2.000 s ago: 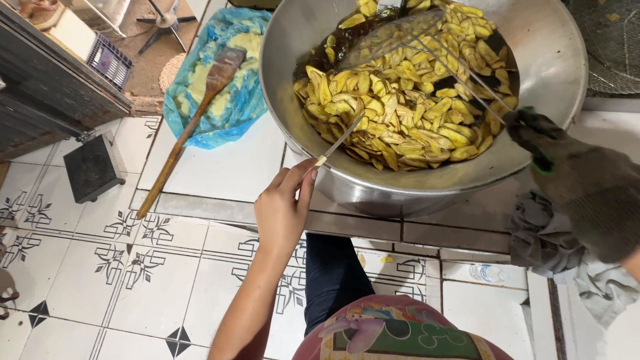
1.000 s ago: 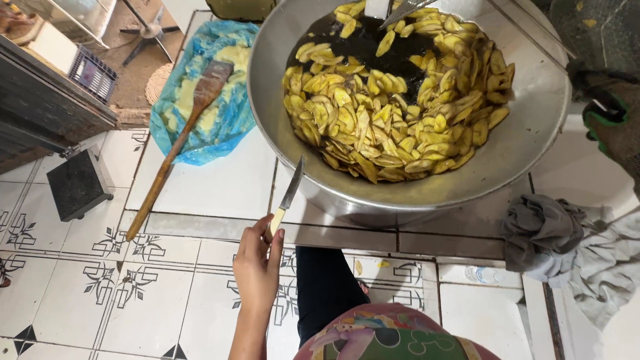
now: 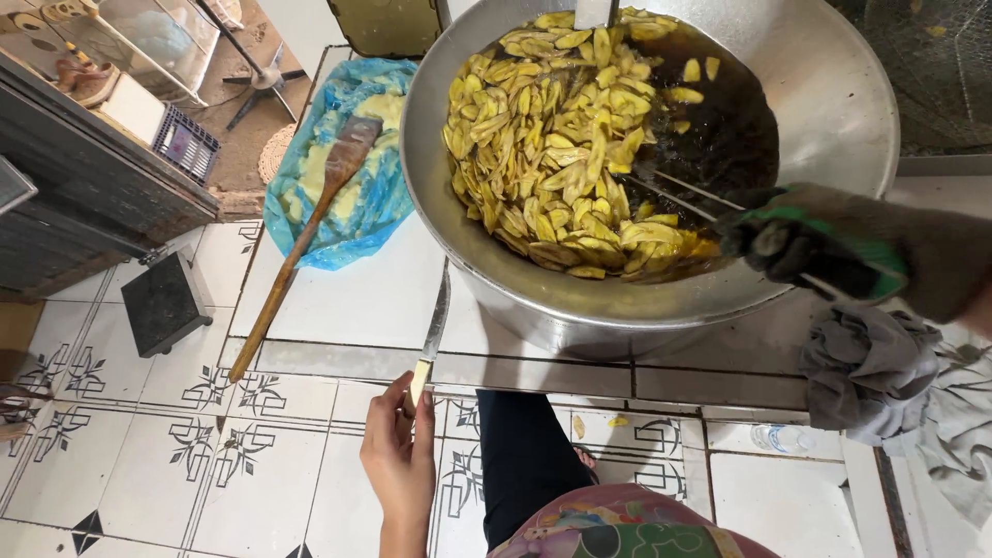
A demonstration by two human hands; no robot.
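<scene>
My left hand (image 3: 401, 449) grips the pale handle of a kitchen knife (image 3: 436, 325), its blade pointing up beside the wide metal pan (image 3: 829, 85). Sliced plantain or banana pieces (image 3: 542, 147) float in dark oil (image 3: 728, 116) inside the pan. My right hand (image 3: 806, 248), in a dark glove with green trim, is closed on the thin metal handle of a utensil (image 3: 682, 194) whose far end is among the slices. To the left, a wooden paddle (image 3: 318, 209) lies across a blue plastic bag (image 3: 364, 232) with a pale yellow substance on it.
The white tiled counter (image 3: 349, 310) runs under the pan and bag. Grey cloths (image 3: 868, 364) lie at its right end. A flat metal piece (image 3: 594, 12) stands at the pan's far side. A black scale-like platform (image 3: 165, 302) sits on the patterned floor at left.
My gloved right hand has moved inward over the pan with the utensil. The slices have shifted left, baring dark oil at the right. My left hand still holds the knife, now away from the pan's inside.
</scene>
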